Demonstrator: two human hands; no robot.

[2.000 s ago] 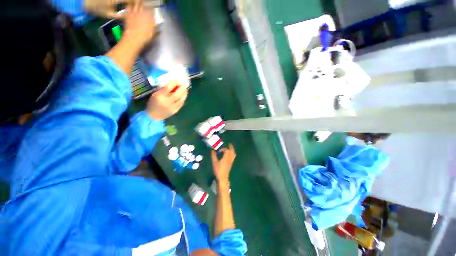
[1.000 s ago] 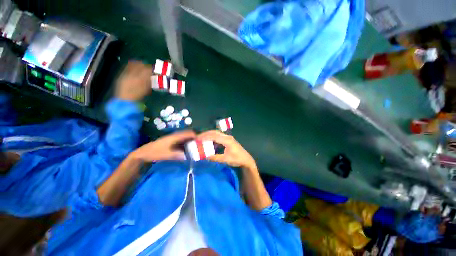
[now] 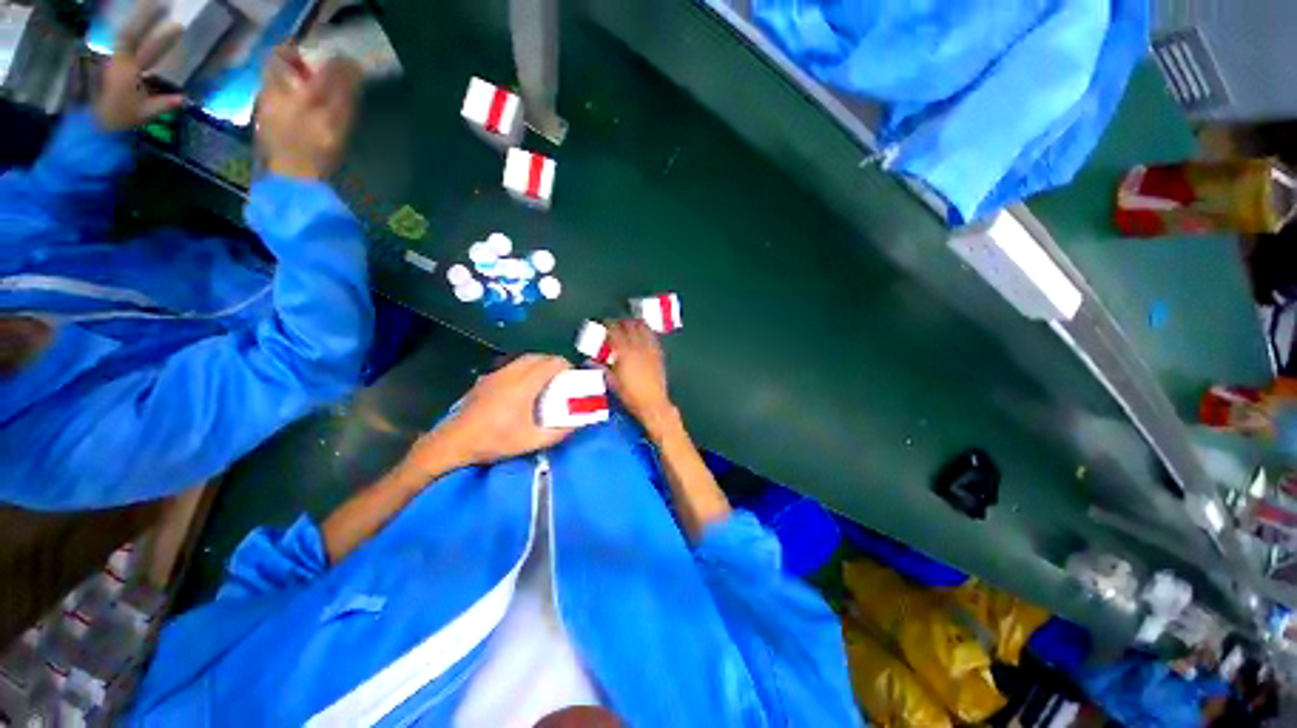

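Note:
My left hand point(image 3: 515, 410) holds a small white carton with a red band point(image 3: 576, 400) at the bench edge in front of my chest. My right hand point(image 3: 637, 373) is on another small red-banded carton point(image 3: 596, 341), with its fingers partly over it. A further carton point(image 3: 660, 312) lies just beyond my right fingers. A loose pile of white and blue discs point(image 3: 506, 270) lies to the left of them on the green bench point(image 3: 797, 327). Two more cartons, one of them here point(image 3: 529, 177), stand farther off near a metal upright.
At the left, a neighbour's hands point(image 3: 302, 114) are over a scale. A green scrap point(image 3: 408, 222) and a pale strip point(image 3: 421, 262) lie near the discs. A metal upright point(image 3: 536, 71) and rail point(image 3: 1124, 384) bound the far side. A black lump point(image 3: 967, 484) lies at right.
My right hand has left the held carton and moved forward to another one. The neighbour's hand has drawn back toward the scale, and one carton of the far three is gone from the group.

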